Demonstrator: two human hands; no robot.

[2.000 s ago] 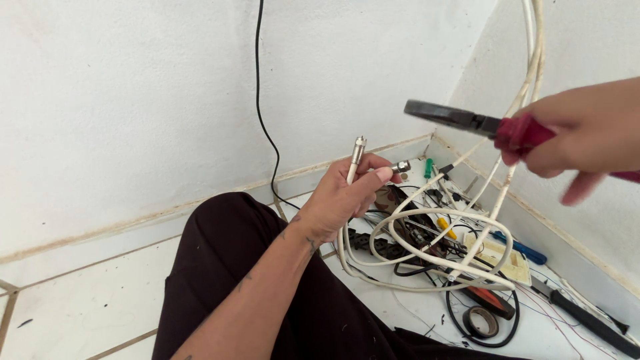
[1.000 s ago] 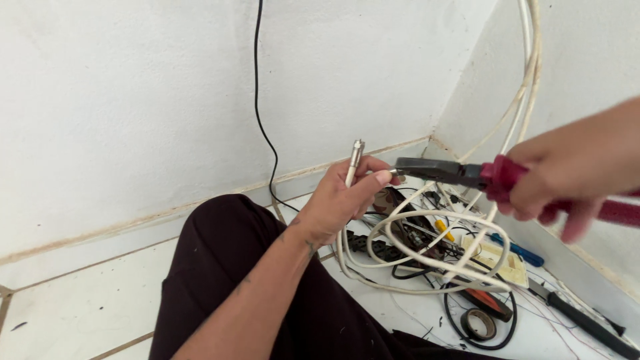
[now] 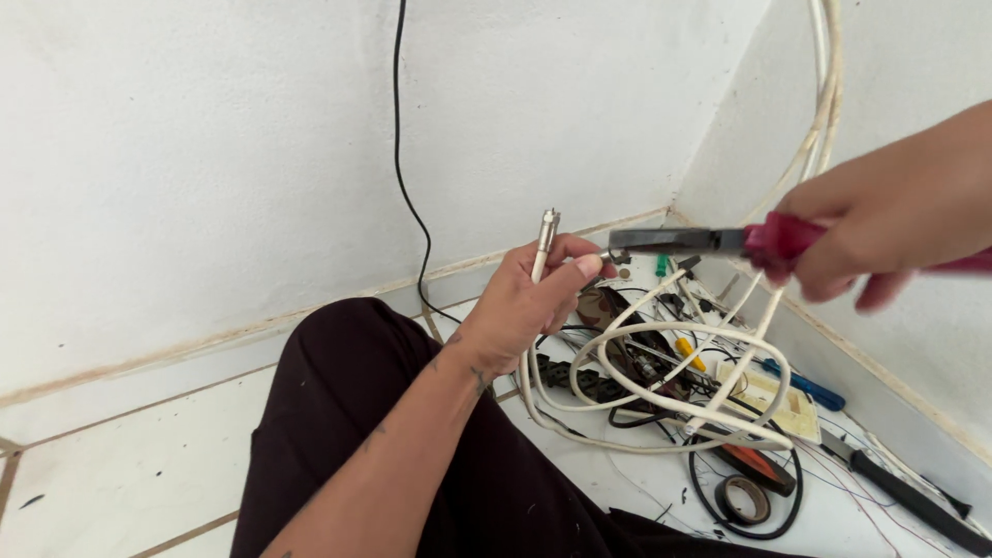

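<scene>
My left hand holds a white coaxial cable whose metal connector points upward. Between its thumb and forefinger is a small metal fitting, mostly hidden by the fingers. My right hand grips pliers with red handles. The dark jaws reach left, their tips right at the small fitting; whether they touch or pinch it cannot be told. The hand and pliers are slightly blurred. Loops of white cable hang and lie below my left hand.
On the tiled floor lie a roll of black tape, a black-handled knife, a blue-handled tool, a cream plastic plate, a black power strip and thin wires. A black cable runs down the wall. My bent knee is at left.
The pliers in my right hand have come down and left from above the floor clutter to the small fitting. The jaws now sit more level than two seconds ago. My left hand has stayed nearly in place.
</scene>
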